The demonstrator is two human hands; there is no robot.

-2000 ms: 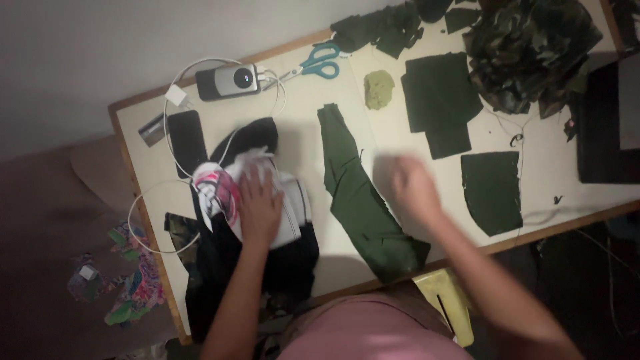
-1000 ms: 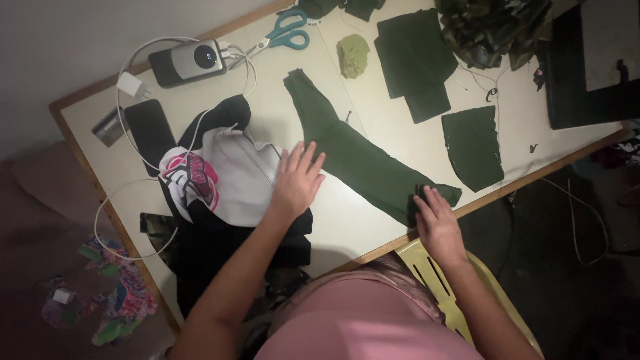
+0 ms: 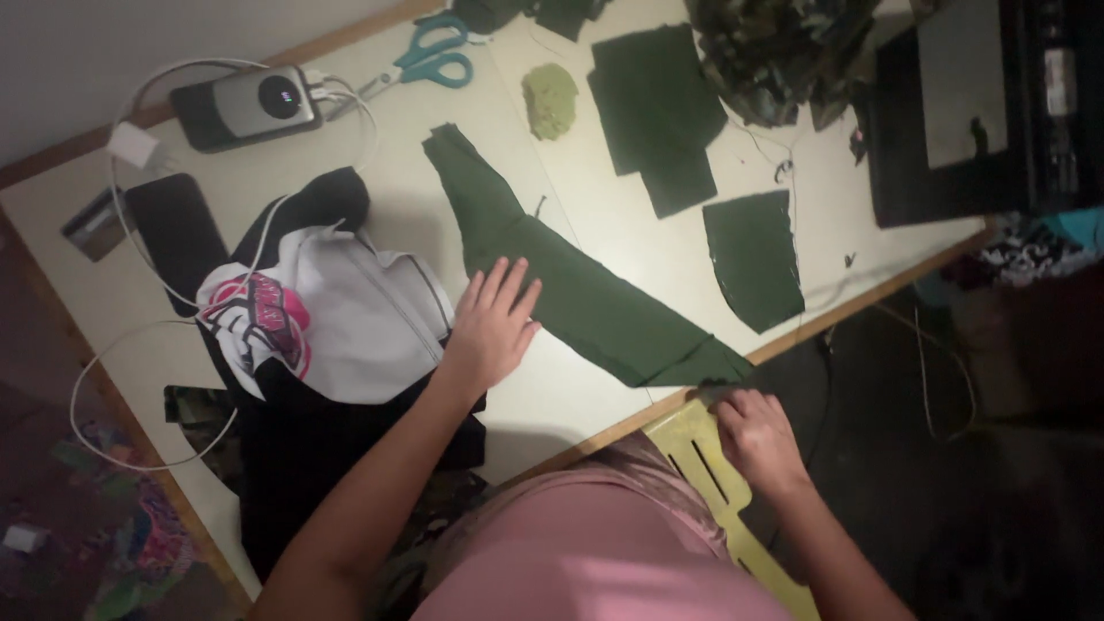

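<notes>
A long piece of dark green fabric [image 3: 595,302] lies slanting across the white table, its lower right end at the front edge. My left hand [image 3: 496,323] rests with spread fingers on the fabric's left side. At the lower right end is my right hand [image 3: 759,431], fingers curled near the fabric's tip; whether they pinch it is hard to tell. Left of my left hand, a white and black garment with a pink print [image 3: 362,319] lies bunched. Two more green pieces, a stepped one [image 3: 651,112] and a smaller one [image 3: 755,259], lie to the right.
Teal-handled scissors [image 3: 435,65], a power bank [image 3: 246,108] with white cables and a dark phone [image 3: 177,237] occupy the back left. A yellow-green lump [image 3: 549,102] and bunched camouflage fabric [image 3: 776,56] are farther back. A black machine [image 3: 940,112] stands right; a yellow chair [image 3: 703,457] is below the edge.
My left hand has moved from the white garment to the green fabric. The fabric now lies flatter, and my right hand has moved to its lower end. The view has shifted.
</notes>
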